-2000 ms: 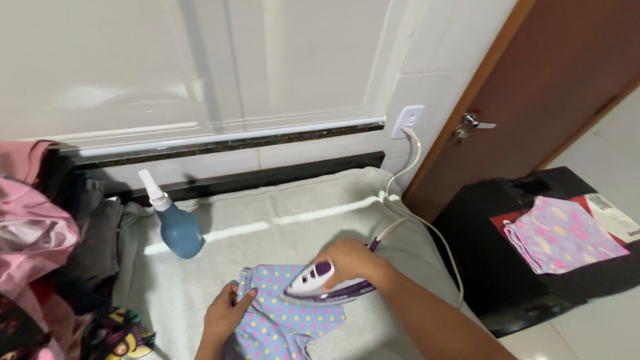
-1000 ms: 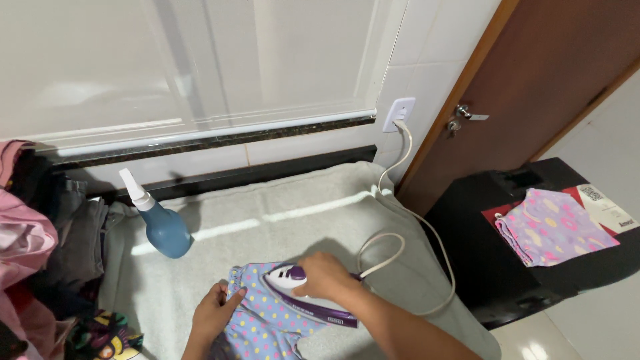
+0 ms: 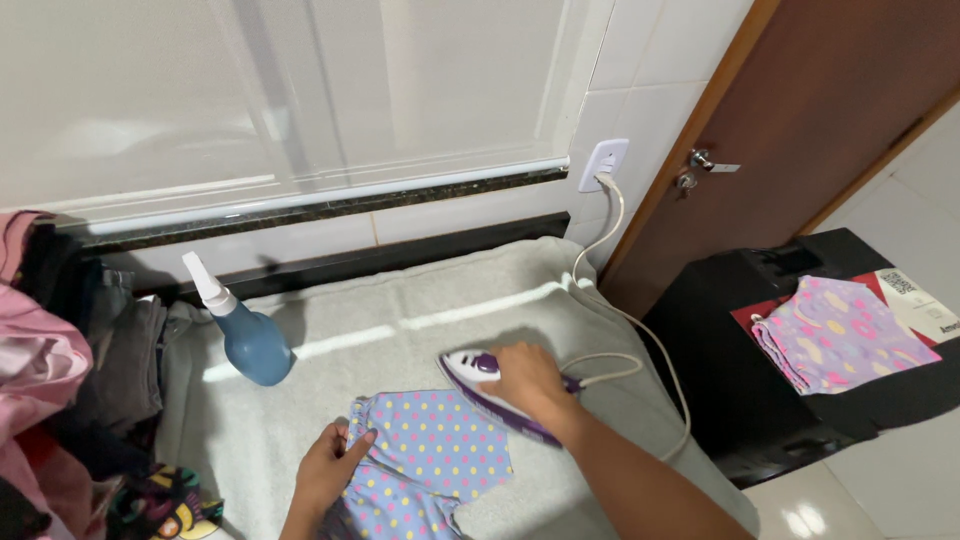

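Blue polka-dot shorts (image 3: 427,442) lie on the pale green blanket (image 3: 420,330) that covers the table. My left hand (image 3: 330,461) pinches their gathered waistband between thumb and fingers. Wrapped around the handle of a white and purple clothes iron (image 3: 499,394), my right hand (image 3: 529,379) holds it at the upper right edge of the shorts. The iron's tip points to the upper left, partly over the blanket. Its white cord (image 3: 667,352) loops behind it and runs up to a wall outlet (image 3: 604,165). A blue spray bottle with a white nozzle (image 3: 255,349) rests farther back on the left.
Piled clothes (image 3: 45,360), pink, dark and grey, crowd the left side. To the right, folded lilac patterned shorts (image 3: 847,334) lie on a black surface (image 3: 720,375), over a red and white printed item. Behind stand a window ledge (image 3: 322,201) and a brown door (image 3: 810,97).
My right hand has moved the iron from over the shorts to their upper right edge, where more of the polka-dot fabric now shows. My left hand stays at the waistband.
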